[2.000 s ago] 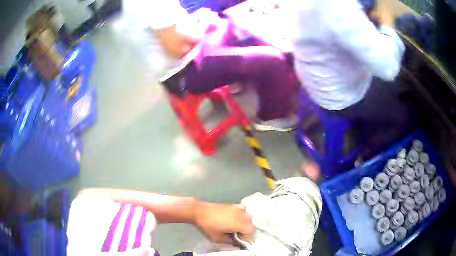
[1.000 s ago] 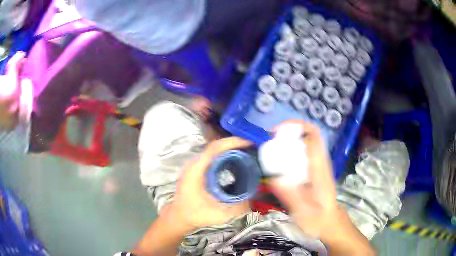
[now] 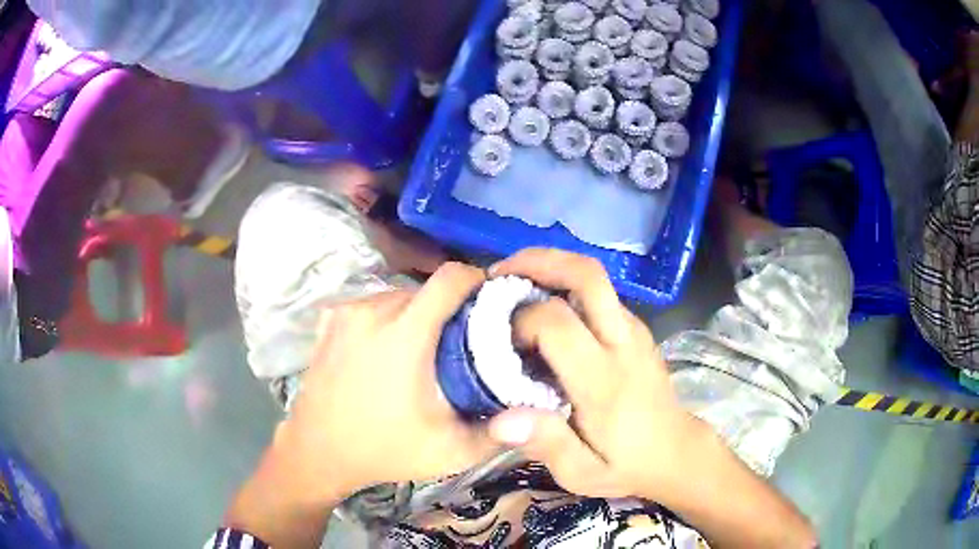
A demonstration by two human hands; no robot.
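My left hand [image 3: 370,402] holds a blue cylindrical piece [image 3: 459,370] above my lap, its open end turned up. My right hand [image 3: 607,375] grips a pale scalloped ring piece [image 3: 496,341] at the mouth of the blue piece, with fingers in the ring's central hole. The ring is tilted and its right part is hidden by my fingers. A blue plastic crate [image 3: 429,198] stands beyond my hands, with many pale ring pieces [image 3: 570,139] in rows on a pale liner sheet [image 3: 548,198].
A red plastic stool [image 3: 127,284] stands on the floor at the left. Blue stools [image 3: 335,107] are at the upper left and right. Parts of neighbouring people show at both sides. My knees flank the crate's near end. Yellow-black tape [image 3: 907,406] runs on the floor.
The ring piece in my right hand has moved left, onto the mouth of the blue piece, covering its dark opening. The crate appears higher in the picture.
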